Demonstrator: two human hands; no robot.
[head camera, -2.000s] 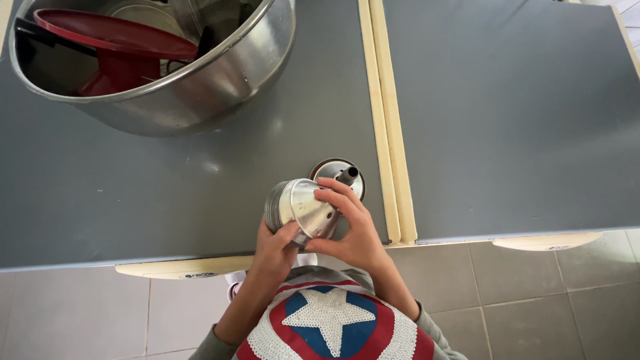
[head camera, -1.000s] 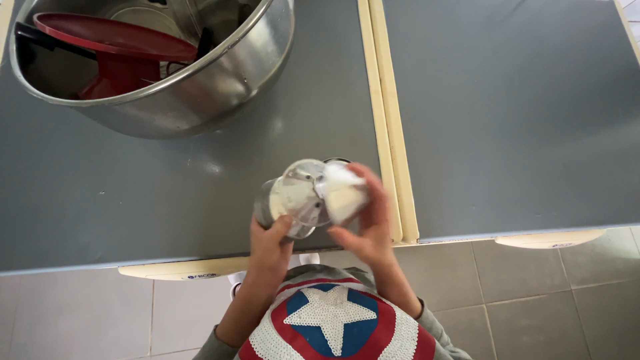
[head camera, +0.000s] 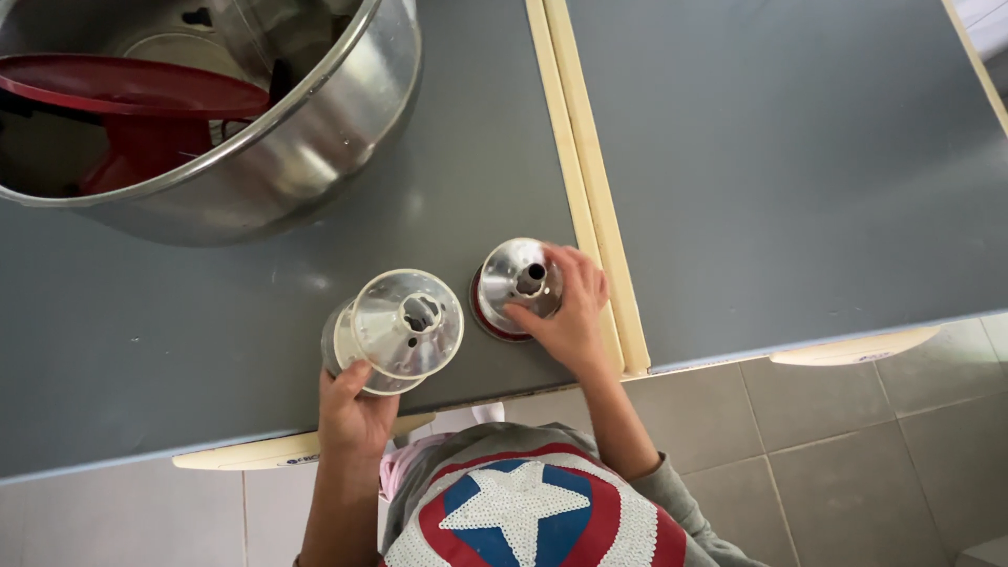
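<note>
My left hand (head camera: 358, 409) grips a stack of clear plastic cones and a metal piece (head camera: 408, 324) just over the table's front edge; the top cone has a round, notched centre opening and small holes. To its right, my right hand (head camera: 567, 307) holds a metal cone disc (head camera: 504, 276) by its right side, thumb and fingers on the surface. A dark-ended stem (head camera: 535, 272) rises through the middle of that disc. Beneath the disc shows the edge of a round base with a dark red rim (head camera: 482, 315), resting on the grey table.
A large stainless steel pot (head camera: 315, 150) stands at the upper left with a red plastic disc-topped part (head camera: 134, 83) and other parts inside. Two grey tabletops (head camera: 787, 189) meet at cream edge strips (head camera: 579, 157). Cream handles (head camera: 854, 346) jut from the front edge.
My hands have moved apart. The stack stays in my left hand, tilted so its opening shows, while my right hand has moved from the stack to the round base at the right.
</note>
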